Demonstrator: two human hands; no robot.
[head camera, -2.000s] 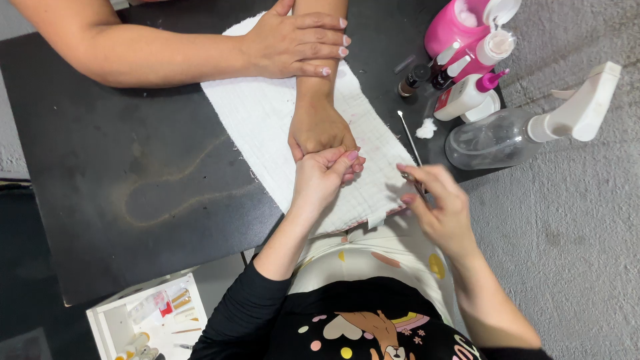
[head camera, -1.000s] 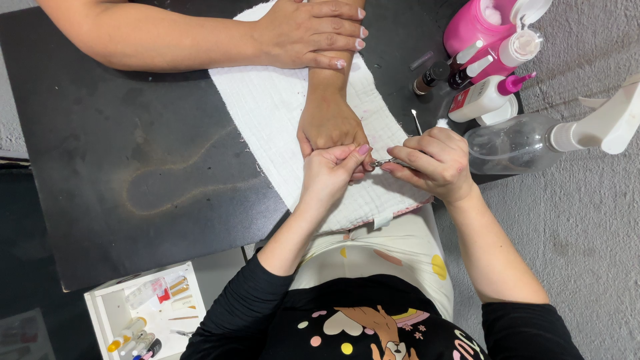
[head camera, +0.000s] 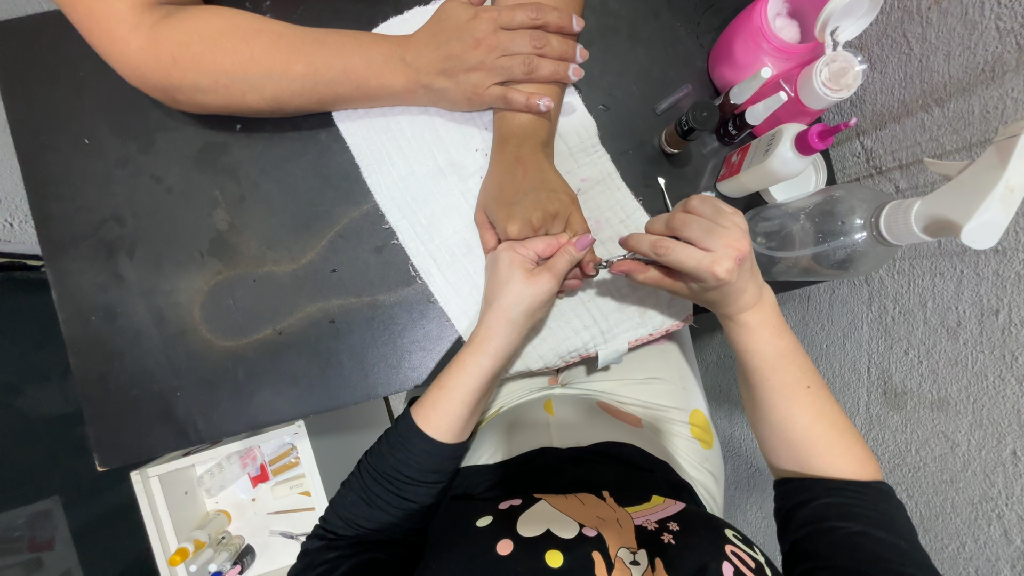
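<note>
My left hand (head camera: 528, 276) holds the fingers of another person's hand (head camera: 532, 196), which lies palm down over a white cloth (head camera: 432, 160). Between the fingertips of my right hand (head camera: 696, 252) is a pair of metal cuticle nippers (head camera: 620, 260), its tip at a fingernail of the held hand. Most of the nippers' handles are hidden by my fingers. The other person's second hand (head camera: 488, 60) rests across their forearm. A metal tool with a flat tip (head camera: 663, 190) lies just beyond my right hand, partly hidden.
On the black table (head camera: 144, 240), a clear spray bottle (head camera: 824, 232), a white bottle with a pink nozzle (head camera: 764, 160), nail polish bottles (head camera: 688, 128) and a pink cotton container (head camera: 756, 48) stand at right. A white drawer (head camera: 172, 512) with manicure supplies is at lower left.
My right hand, at the cloth's right edge two seconds ago, has moved to the other person's fingertips with the nippers. My left hand keeps hold of the fingers.
</note>
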